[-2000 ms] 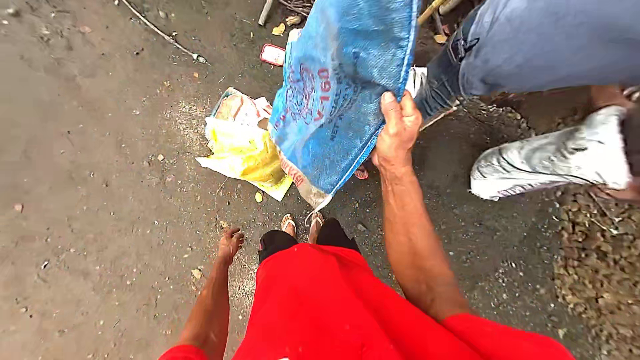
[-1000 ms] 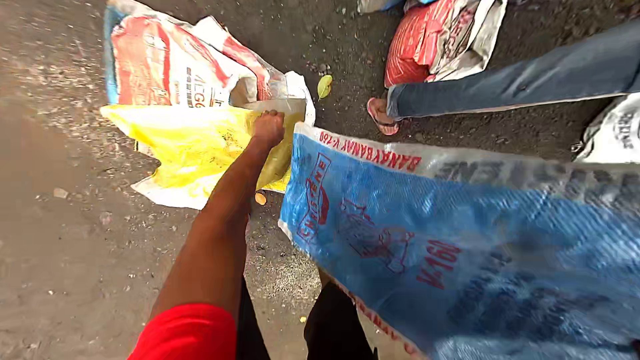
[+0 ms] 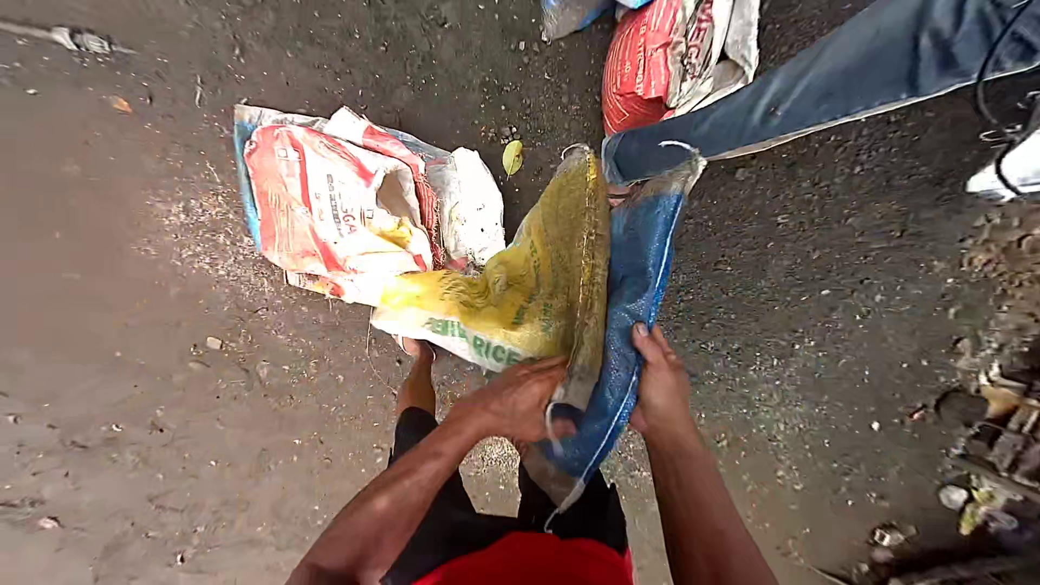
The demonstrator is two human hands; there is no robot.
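Observation:
My left hand (image 3: 528, 402) grips the near edge of a yellow and white woven rice sack (image 3: 520, 301), which hangs open toward the left. Beside it, a blue woven sack (image 3: 642, 268) stands folded along its length, and my right hand (image 3: 662, 382) is closed on its right edge. The two sacks lie side by side between my hands. Some fingers of my left hand are hidden by the sacks. To the left, a pile of red and white woven sacks (image 3: 325, 203) lies flat on the ground, touching the yellow sack's far end.
Another person's leg in jeans (image 3: 764, 106) reaches in from the upper right, close to the blue sack. A red sack (image 3: 642, 69) stands behind that leg. Stones and debris (image 3: 999, 455) lie along the right edge, and a stick (image 3: 36, 32) lies at the upper left.
The yellow sack, a second ago on the pile under my left hand, is now lifted and beside the blue sack. The blue sack, spread wide before, is now narrow and folded.

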